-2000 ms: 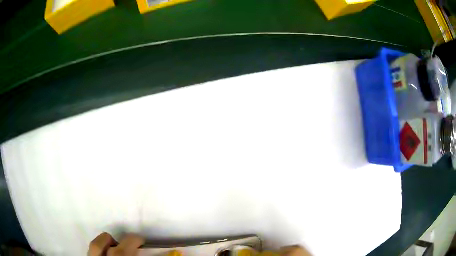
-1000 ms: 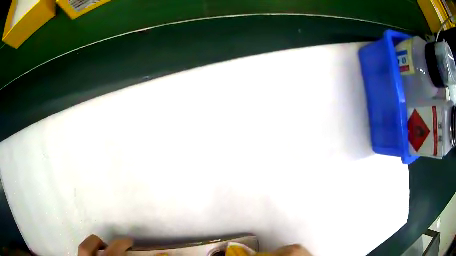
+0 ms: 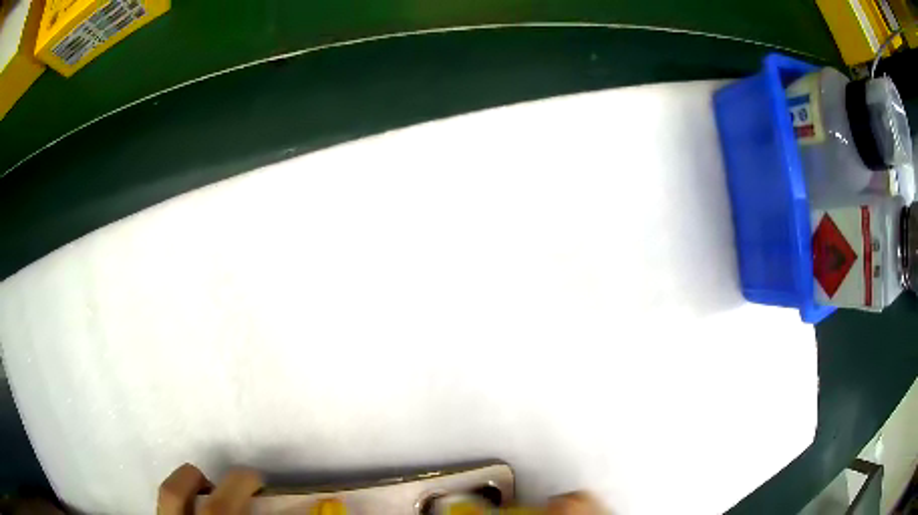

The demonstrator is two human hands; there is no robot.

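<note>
A smartphone shows at the bottom edge of the head view, lying sideways with its pale pinkish back and dark round camera lenses up. My left hand grips its left end, with a yellow-orange finger cot showing on the phone's back. My right hand is at the phone's right end, blurred and cut off by the frame edge. Its yellow-covered fingertip lies over the camera lenses. Whether it holds a wipe cannot be told.
A white foam mat lies under the phone. At its right end a blue tray holds a clear-lidded bottle and a bottle with a red diamond label. Yellow boxes stand on the green conveyor beyond.
The yellow boxes at the upper left have shifted left along the conveyor. The view has tilted slightly. The phone stays in my hands, and my right fingertips have moved a little over the camera lenses.
</note>
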